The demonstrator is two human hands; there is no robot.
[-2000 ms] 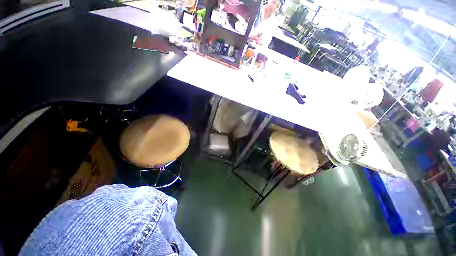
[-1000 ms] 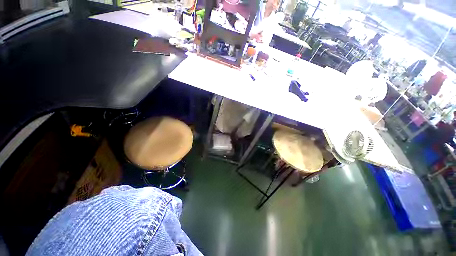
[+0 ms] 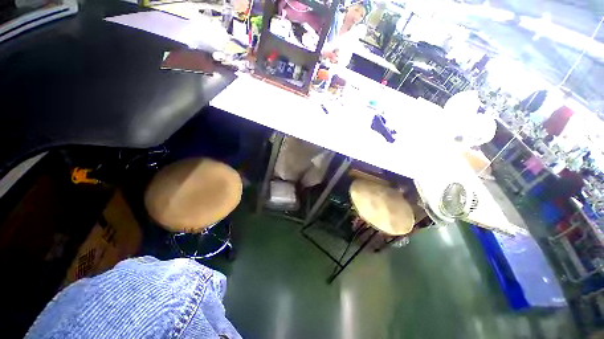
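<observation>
Neither of my hands is in view. A light blue denim sleeve (image 3: 132, 301) with pale seams fills the bottom left and ends at the lower edge; no hand shows at it. Nearest in front is a round stool (image 3: 194, 193) with a plain tan seat on a chrome base. A second round stool (image 3: 382, 206) on black legs stands farther right by the white table. A small dark blue item (image 3: 383, 128) lies on the white table (image 3: 278, 114); I cannot tell what it is.
A black worktop (image 3: 86, 86) with a curved edge is at left, with a cardboard box (image 3: 106, 242) under it. A dark brown rack (image 3: 286, 53) stands on the white table. A fan (image 3: 455, 200) is at the table's end, beside a blue pallet (image 3: 516, 268). A person (image 3: 350, 20) is behind the rack.
The whole view has shifted slightly, so the stools, table and fan sit a little farther left in the picture, and the sleeve sits lower. Nothing on the table has visibly moved.
</observation>
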